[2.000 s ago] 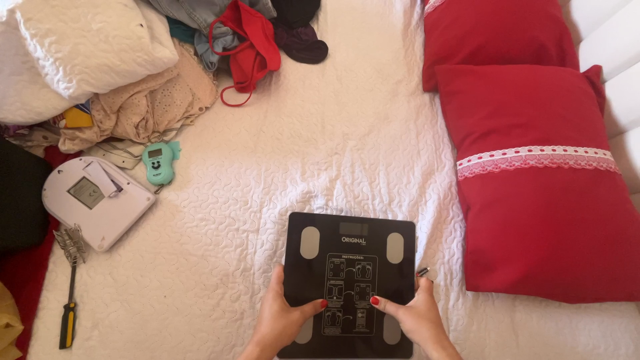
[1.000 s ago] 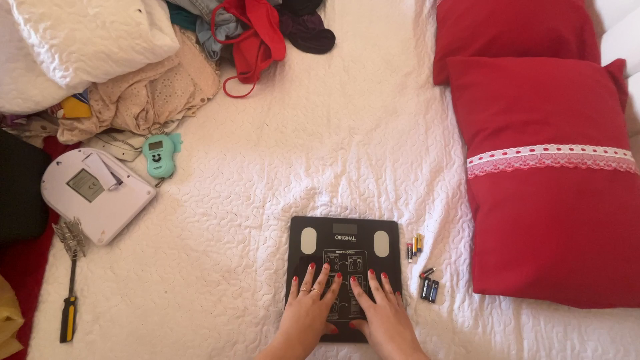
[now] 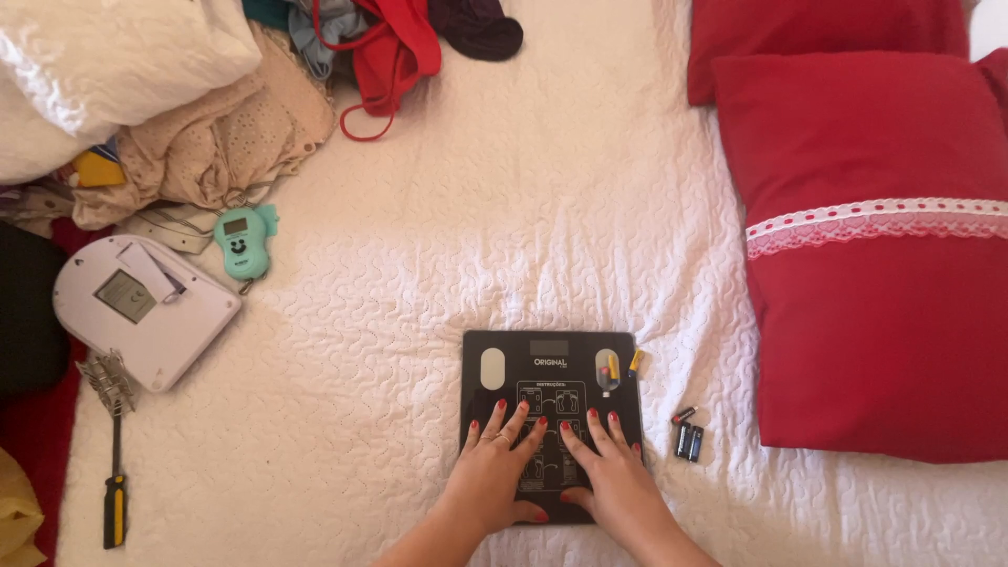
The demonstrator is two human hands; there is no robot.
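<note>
A black glass bathroom scale (image 3: 551, 346) with a small display and printed diagrams lies flat on the white quilted bedspread. My left hand (image 3: 492, 472) rests on its lower left part, fingers spread. On the lower right part lies my right hand (image 3: 610, 465), palm down, fingers apart. Neither hand grips anything. Small yellow-and-dark batteries (image 3: 612, 370) lie on the scale's upper right footpad, and a yellow-and-dark battery (image 3: 635, 362) sits at its right edge. Several dark batteries (image 3: 688, 441) are on the bedspread farther right.
Red cushions (image 3: 874, 331) with lace trim lie at the right. On the left are an upturned white device (image 3: 169, 339), a turquoise hanging scale (image 3: 242, 244) and a screwdriver-like tool (image 3: 116, 504) with a wire head. Piled clothes (image 3: 220, 134) fill the upper left.
My hands, earlier at the sides of the scale, now lie on top of it. Yellow batteries that were beside the scale a second ago are now on its upper right corner and edge.
</note>
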